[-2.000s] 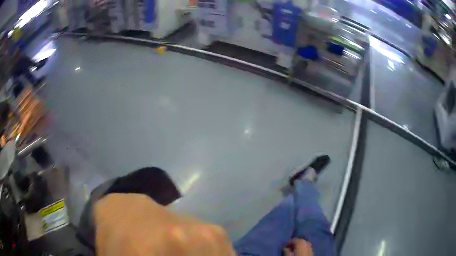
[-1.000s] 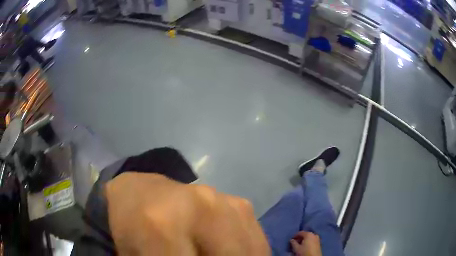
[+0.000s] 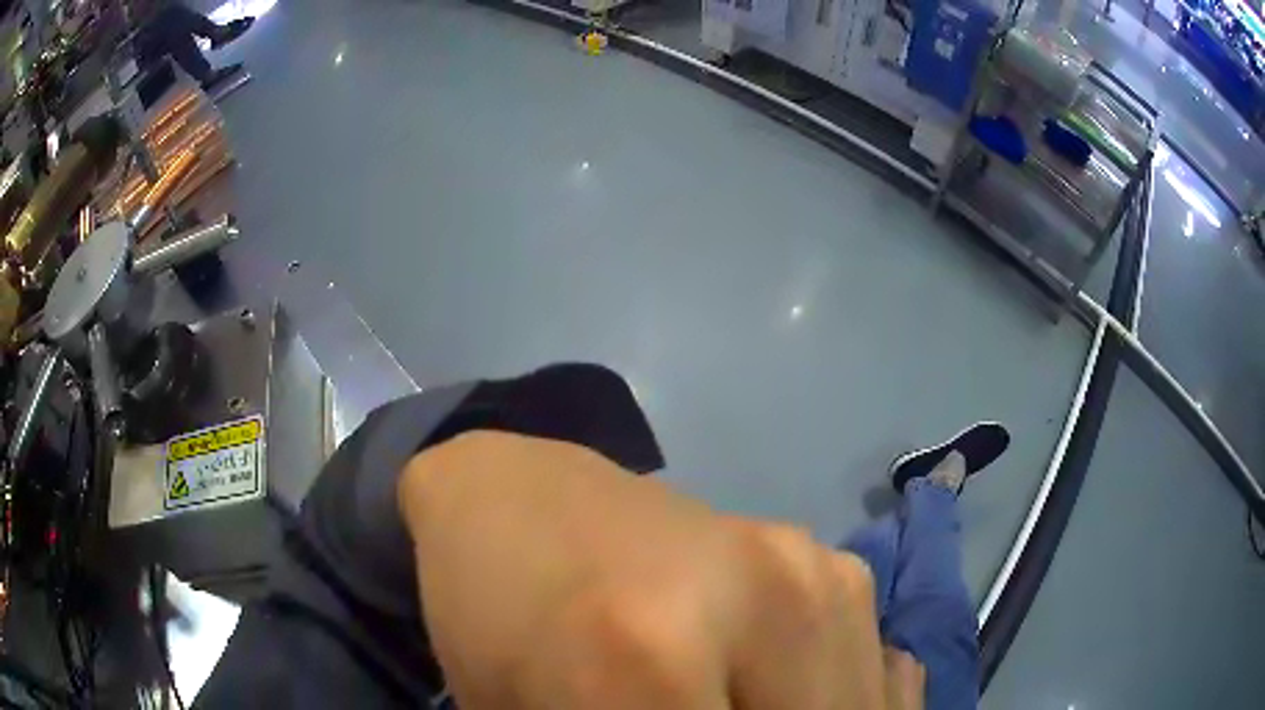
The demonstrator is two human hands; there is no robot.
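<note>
My left hand [image 3: 624, 583] is large and blurred at the bottom centre, close to the camera, with a grey sleeve and dark cuff. Its knuckles face me; its fingertips and anything in them are hidden. Only a small part of my right hand [image 3: 905, 680] shows at the bottom edge by my thigh. At the left stands a metal fixture base [image 3: 187, 479] with a yellow-and-white label. A round silver hub [image 3: 88, 282] with arms is above it. Copper tubes [image 3: 181, 160] lie behind the hub. Neither hand visibly touches these things.
A brass-coloured cylinder [image 3: 56, 201] and black cables [image 3: 63, 520] are at the far left. Beyond the grey floor stand a wire shelf cart [image 3: 1034, 208] and white cabinets [image 3: 832, 42]. Black-and-white edge strips cross the floor. Another person's legs [image 3: 181, 39] show at top left.
The view has swung, so the machine and floor sit further right in the picture. My left hand appears further right, and less of my right hand shows on the thigh.
</note>
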